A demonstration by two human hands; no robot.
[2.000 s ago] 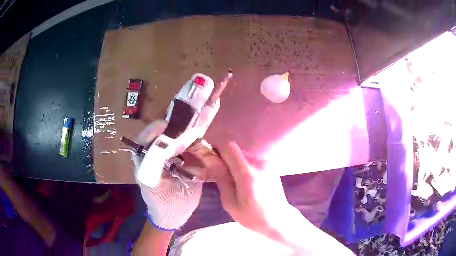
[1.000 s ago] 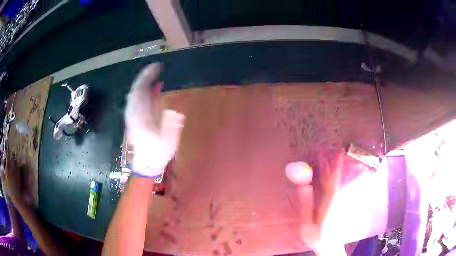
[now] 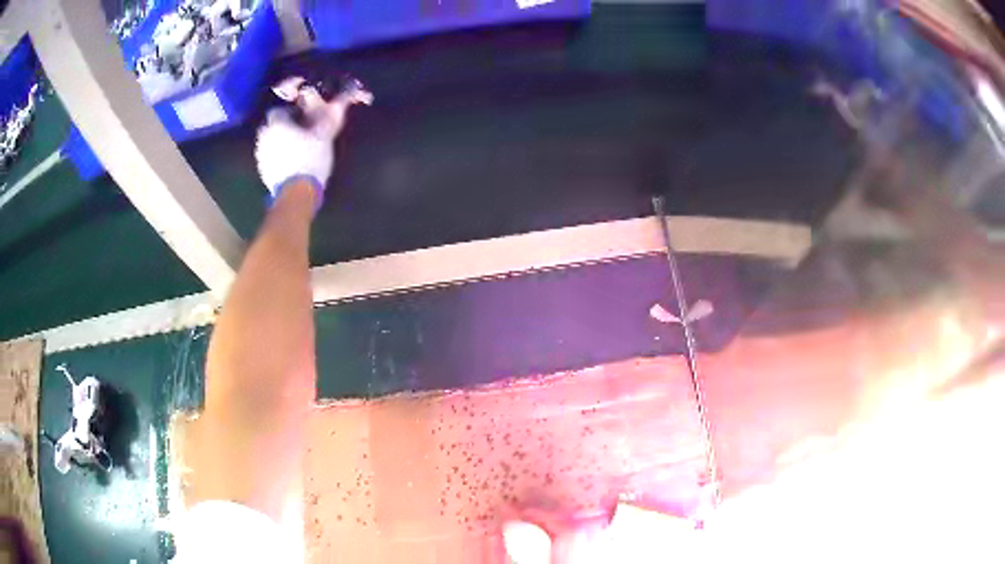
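My left hand [image 3: 295, 154], in a white glove with a blue cuff, reaches far out over the dark green belt. Its fingers are closed around a small white and dark scooter [image 3: 320, 101], partly hidden by the hand and blurred. The white glue bottle [image 3: 528, 542] is at the bottom edge, cut off. A blurred pinkish shape touches it; whether this is my right hand cannot be made out in the glare. A pale flat stick [image 3: 652, 518] lies right of the bottle.
Another scooter [image 3: 83, 424] stands on the green surface at left. A blue bin [image 3: 204, 101] of white parts is at upper left. A pale rail [image 3: 485, 259] crosses behind the cardboard [image 3: 408, 463]. A thin rod [image 3: 688, 364] stands at right, beside strong glare.
The view has shifted towards the belt. My left hand has moved from above the cardboard out to the belt and now holds a scooter. My right hand is no longer clearly visible.
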